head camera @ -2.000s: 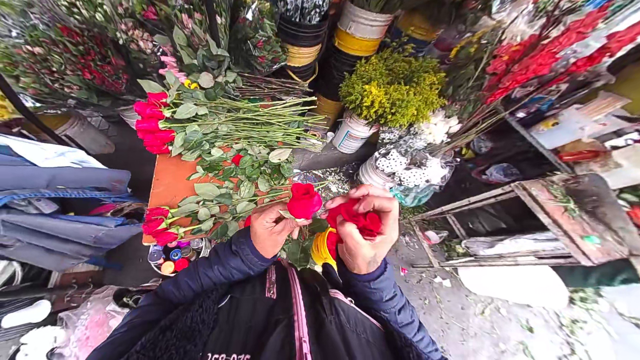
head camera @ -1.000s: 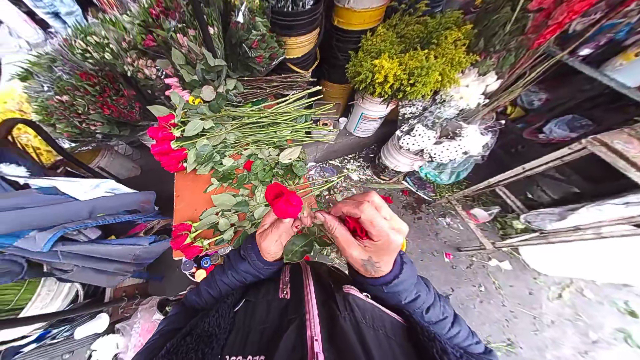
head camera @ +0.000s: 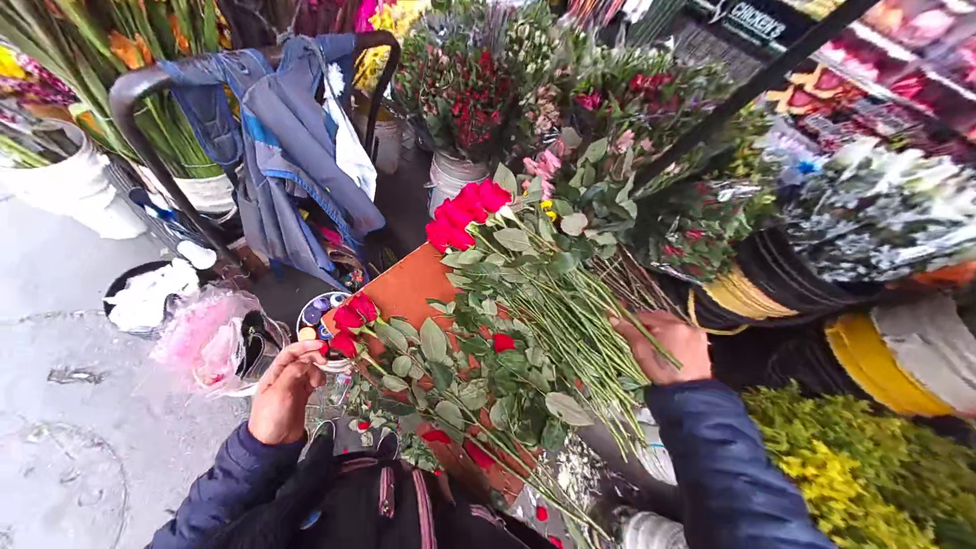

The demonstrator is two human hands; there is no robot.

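Observation:
An orange board [head camera: 412, 286] carries long-stemmed red roses. One larger bunch of roses [head camera: 467, 213] has its heads at the board's far edge, its green stems [head camera: 587, 328] running towards the right. Around the cut ends of those stems my right hand [head camera: 663, 347] has its fingers on one or more stems. A smaller group of red roses [head camera: 351, 324] lies at the board's left corner. Beside it is my left hand [head camera: 288, 385], thumb and fingertips close to the lowest bloom; whether they pinch a petal I cannot tell. Loose red petals [head camera: 479, 454] lie on the board.
A metal cart handle [head camera: 141, 84] draped with blue-grey cloth [head camera: 282, 145] stands beyond the board. Pink tulle [head camera: 206, 335] and a tub of round-topped items [head camera: 314, 309] are at left. Flower buckets [head camera: 457, 179] line the back; yellow blooms [head camera: 839, 480] fill the lower right.
My hands, earlier together at a rose, are now far apart, left by the small rose group, right at the bunch's stem ends. The view has swung left.

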